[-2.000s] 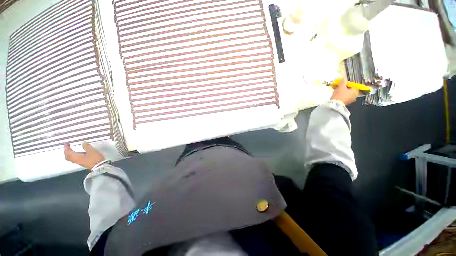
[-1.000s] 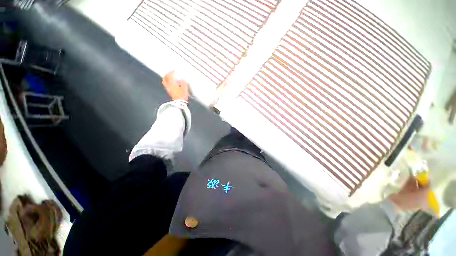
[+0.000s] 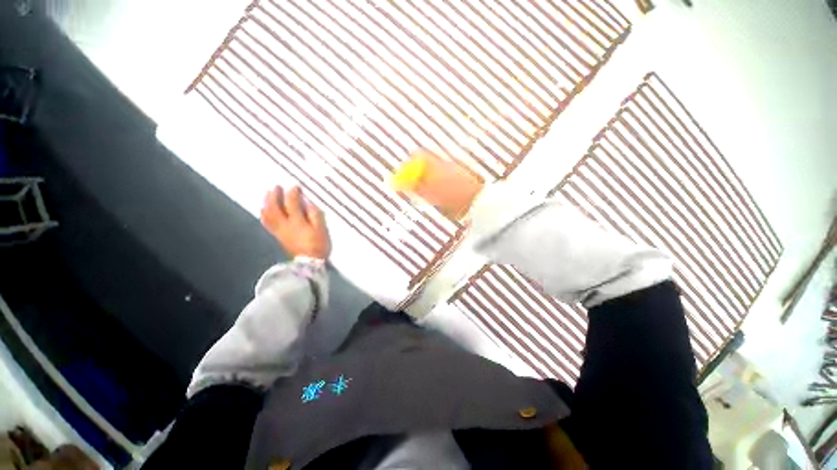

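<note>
My right hand (image 3: 448, 186) is closed around the yellow-handled brush (image 3: 409, 173), over the lower part of the left striped sheet. The hand is blurred, and the bristles cannot be made out. My left hand (image 3: 295, 223) rests with fingers apart on the blank near edge of that sheet and holds nothing. Brown strips (image 3: 440, 83) run in close parallel rows on the left sheet, with a wet shine near the brush. A second striped sheet (image 3: 697, 211) lies to the right, partly hidden by my right forearm.
A dark bar (image 3: 720, 358) lies by the right sheet's edge, mostly hidden. Whitish containers (image 3: 734, 395) stand at the lower right. Loose brown sticks (image 3: 809, 266) lie at the far right. A metal-framed stool (image 3: 23, 209) stands on the dark floor at the left.
My right hand with the brush has moved from the glue area at the right onto the left striped sheet. My left hand stays at the sheet's near edge. The view has shifted and turned.
</note>
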